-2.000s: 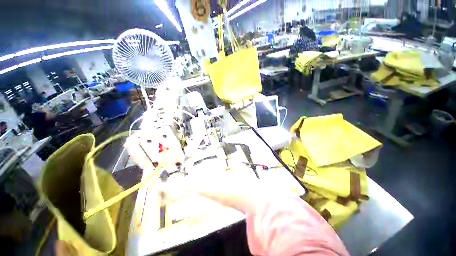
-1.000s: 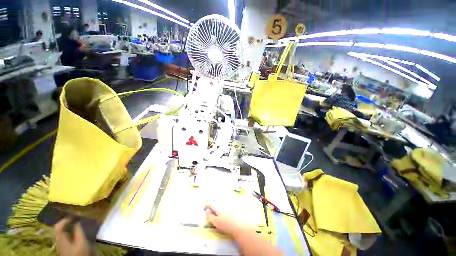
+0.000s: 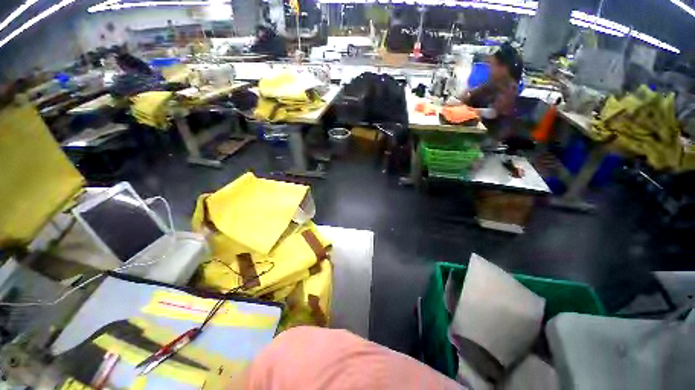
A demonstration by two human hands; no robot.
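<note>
A pile of yellow bags [image 3: 263, 217] with brown trim strips lies just right of the machine table. Red-and-black thread snips [image 3: 171, 350] with a thin black cord lie on the pale taped support board [image 3: 251, 327]. A pink sleeve of my right arm crosses the bottom middle; the hand itself is not visible. My left hand is out of the picture. The sewing machine shows only as a blurred part at the lower left edge.
The control panel [image 3: 118, 221] stands at the left, beside a hanging yellow bag [image 3: 34, 175]. A green crate [image 3: 568, 293] with pale pieces in it stands at the lower right. A person [image 3: 499, 87] sits at a table farther back, above a light green crate [image 3: 449, 156].
The view has swung right, so the machine head, fan and open bag at left have left the picture. Both hands, seen before, are now out of sight. The green crate has come into view.
</note>
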